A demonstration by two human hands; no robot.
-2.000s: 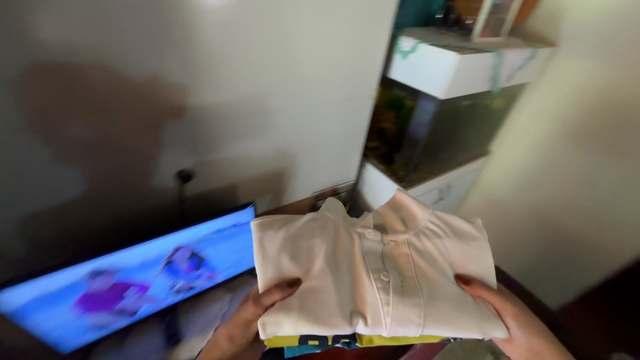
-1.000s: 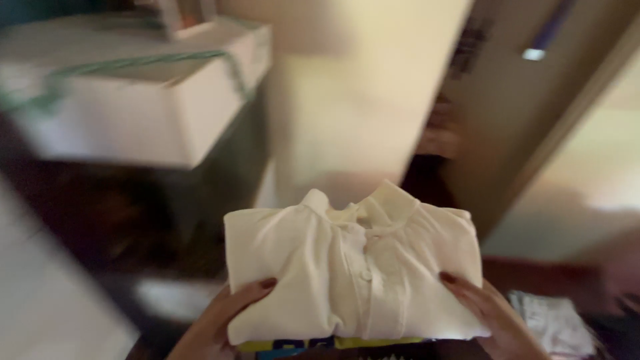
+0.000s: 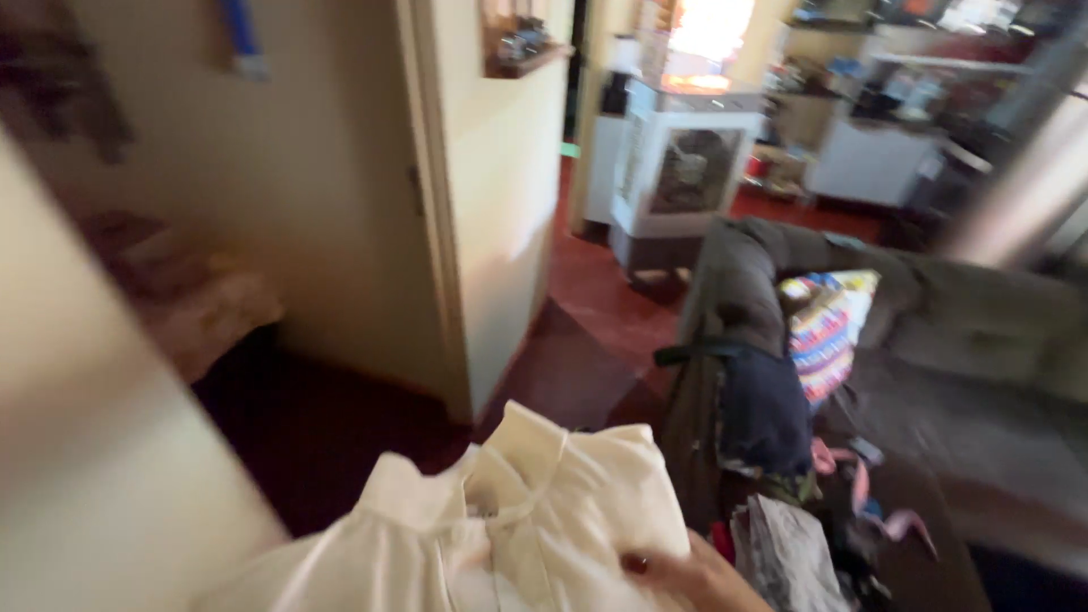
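A folded cream shirt with a collar and button placket point(image 3: 510, 527) fills the bottom middle of the head view, its collar pointing away from me. My right hand point(image 3: 693, 578) grips the shirt's right side, with the thumb on top and the fingers hidden beneath. My left hand is outside the frame, and so is the shirt's lower part. Whatever lies under the shirt is hidden.
A dark sofa point(image 3: 977, 340) at right bears a patterned cushion point(image 3: 824, 331), dark folded clothing point(image 3: 765, 416) and a grey garment point(image 3: 786, 552). Beyond stands a white air cooler point(image 3: 688, 170). A wall edge point(image 3: 442, 255) borders a doorway at left; reddish floor point(image 3: 595, 340) runs between wall and sofa.
The view has swung right, from the television and white cabinet to a doorway and sofa. The shirt stays in my grasp, now lower in view, and my left hand has dropped out of sight.
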